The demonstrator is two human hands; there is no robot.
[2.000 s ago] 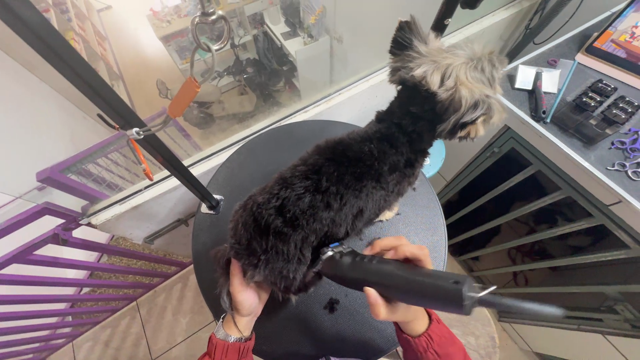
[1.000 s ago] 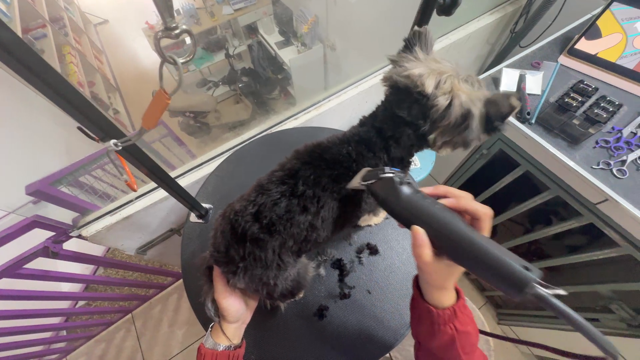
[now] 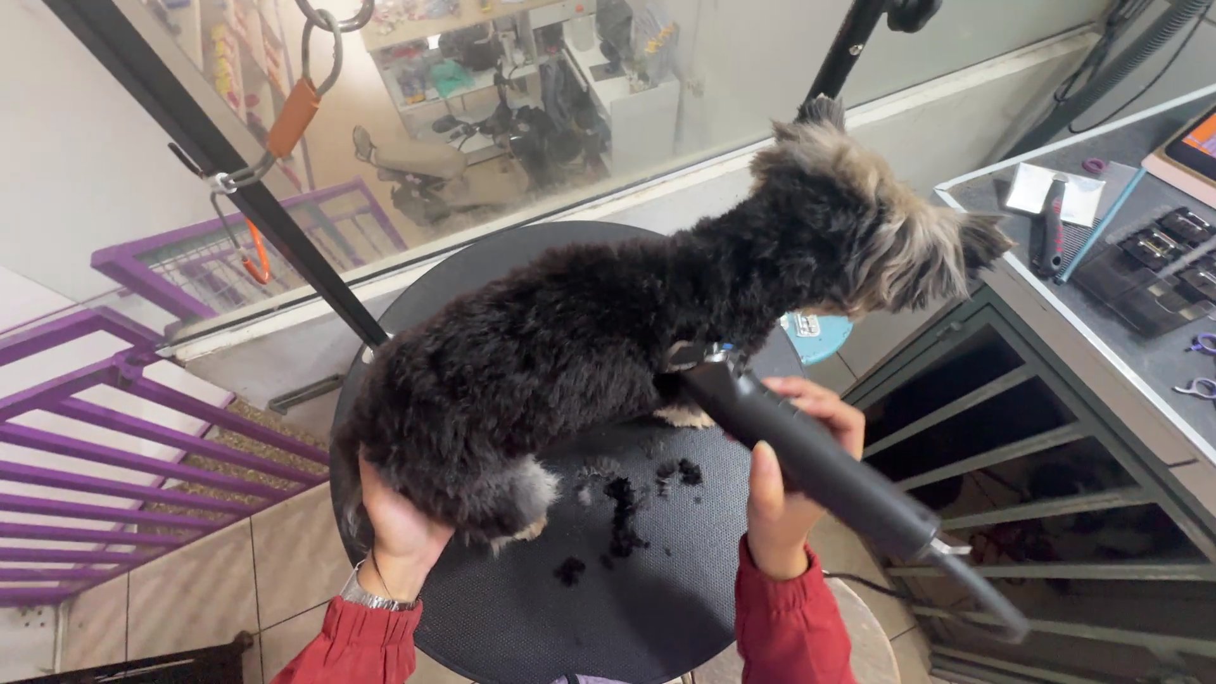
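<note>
A small dog with a black body and a grey-tan head (image 3: 570, 342) stands on a round black grooming table (image 3: 665, 608), facing right. My left hand (image 3: 404, 518) cups its rear, the fingers partly hidden behind the fur; a metal watch is on that wrist. In my right hand (image 3: 793, 465) is a black corded electric clipper (image 3: 817, 456), its blade end at the dog's side close behind the front leg. Tufts of cut black hair (image 3: 622, 518) lie on the table below the belly.
A black grooming arm (image 3: 313, 256) with a carabiner and orange-sleeved clip (image 3: 294, 119) rises at the left. Purple railings (image 3: 171, 456) stand lower left. On the right, a counter (image 3: 1092, 323) holds a comb (image 3: 1053, 228), clipper blades in a case (image 3: 1154, 266) and purple scissors (image 3: 1202, 385). A glass panel stands behind.
The clipper in my right hand went from the rear belly up to the shoulder area, then a little back down. More cut hair lies on the table. My left hand stays at the dog's rear.
</note>
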